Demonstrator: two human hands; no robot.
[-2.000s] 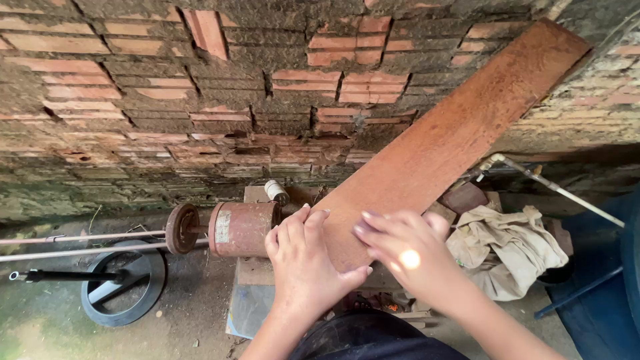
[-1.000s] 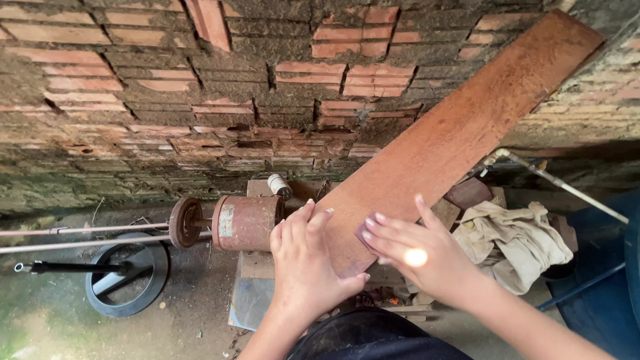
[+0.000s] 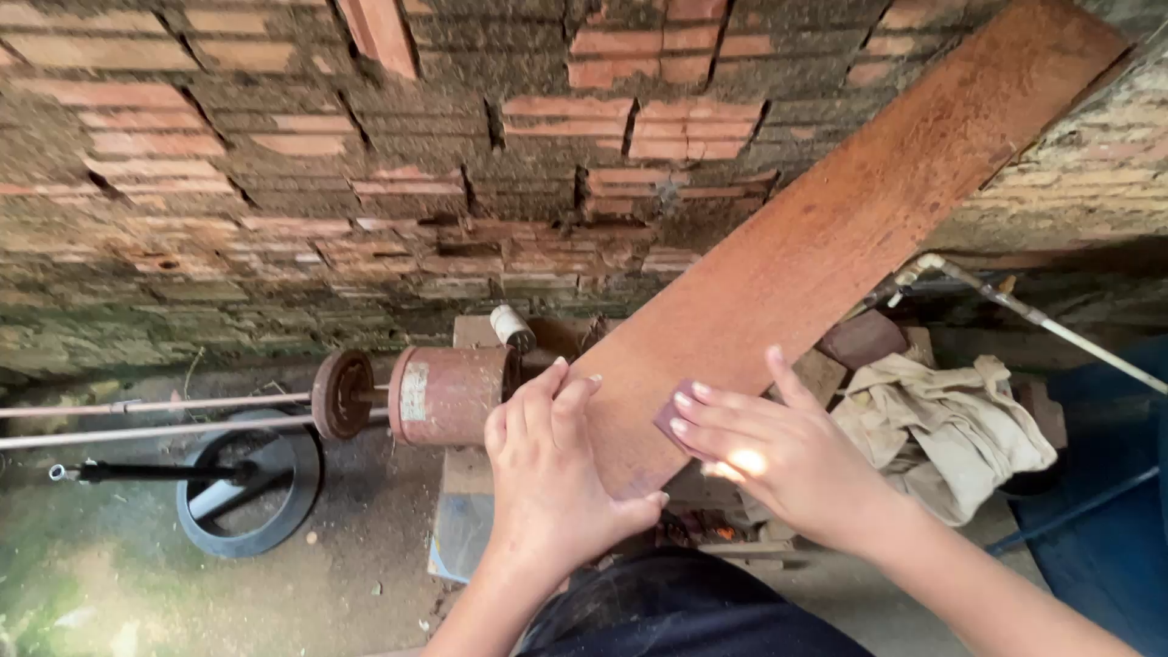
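Observation:
A long reddish-brown board [image 3: 776, 265], wooden by its look, runs slantwise from near my body to the upper right by the brick wall. My left hand [image 3: 557, 461] grips its near end, the thumb at the end edge and the fingers over the left side. Under the fingers of my right hand [image 3: 776, 438] is a small purple-brown piece of sandpaper [image 3: 675, 420], pressed flat on the board's face near that end. The paper is partly hidden by the fingers.
A rusty electric motor [image 3: 452, 395] with a pulley [image 3: 343, 394] lies left of the board. Further left are a black round base with a rod [image 3: 248, 484] and pipes [image 3: 164, 433]. Right stand a crumpled beige cloth [image 3: 949, 429], a pipe elbow [image 3: 929, 265] and a blue container [image 3: 1104, 511]. A brick wall [image 3: 511, 210] rises ahead.
My right hand has moved a little down along the board with the sandpaper since the oldest frame, where the paper was barely seen. My left hand keeps its hold on the near end.

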